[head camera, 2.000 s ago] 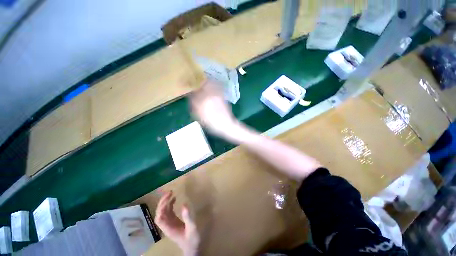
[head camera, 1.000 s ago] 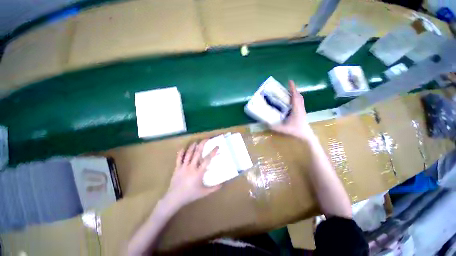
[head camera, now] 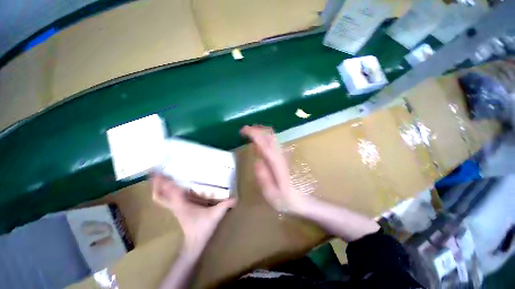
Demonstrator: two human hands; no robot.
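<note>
A white retail box (head camera: 200,165) is held in my left hand (head camera: 189,206) above the edge between the green belt and the cardboard. Its near side shows a dark line; the contents are not visible. My right hand (head camera: 274,172) is just to the right of it, fingers extended and apart, holding nothing. A closed white box (head camera: 137,147) lies on the green belt behind and left of the held box; in the picture the two overlap or touch. An open box (head camera: 362,75) with a small dark product in it sits on the belt further right.
The green conveyor belt (head camera: 197,90) runs across the view. Grey-white sleeves (head camera: 42,251) stand lined up at lower left. A metal post (head camera: 435,68) slants over the belt at right. Printed sheets (head camera: 357,25) stand behind it. A bag of dark parts (head camera: 480,93) lies far right.
The open box that my right hand held on the belt is gone from that spot. My left hand has lifted a white box leftward off the cardboard. My right hand has moved left and is empty.
</note>
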